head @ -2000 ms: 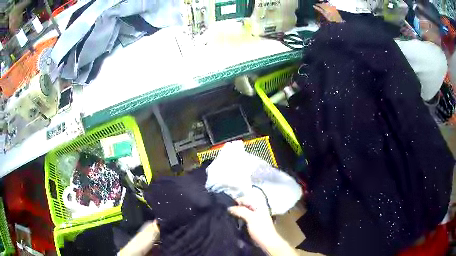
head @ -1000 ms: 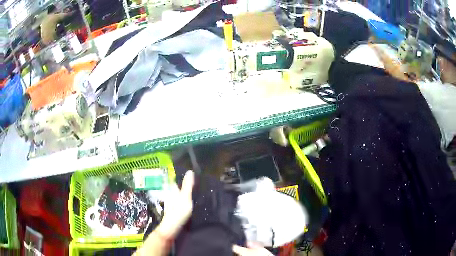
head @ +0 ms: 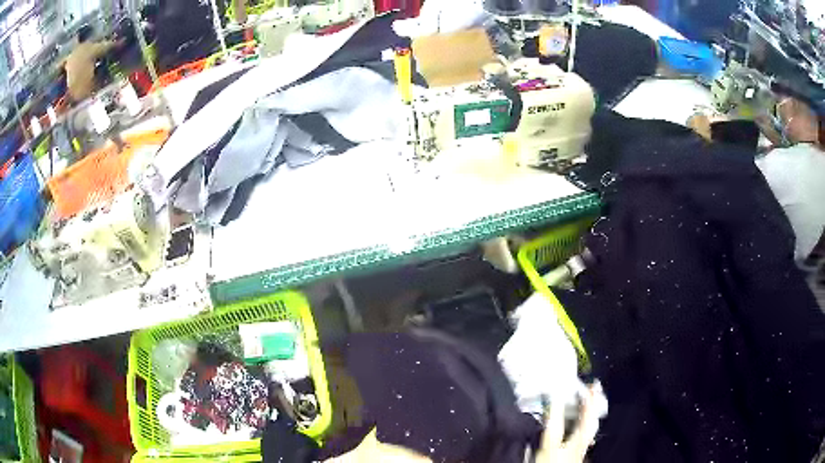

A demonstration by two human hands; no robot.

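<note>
A dark cloth with small white flecks lies in front of me at the bottom centre. My left hand is at its lower edge, mostly cut off by the frame. My right hand is blurred, with bent fingers at the lower end of a white or light grey cloth; whether it grips the cloth is unclear. A large black flecked garment hangs down at the right, over the table's edge.
A cream sewing machine stands on the white table. Grey cloth pieces lie left of it. A neighbouring machine and a phone are at left. Green baskets sit below. A person is at far right.
The view has tilted up since the oldest frame. The dark cloth now lies spread wider and higher. My left hand has dropped to the bottom edge; my right hand has moved right, beside the white cloth.
</note>
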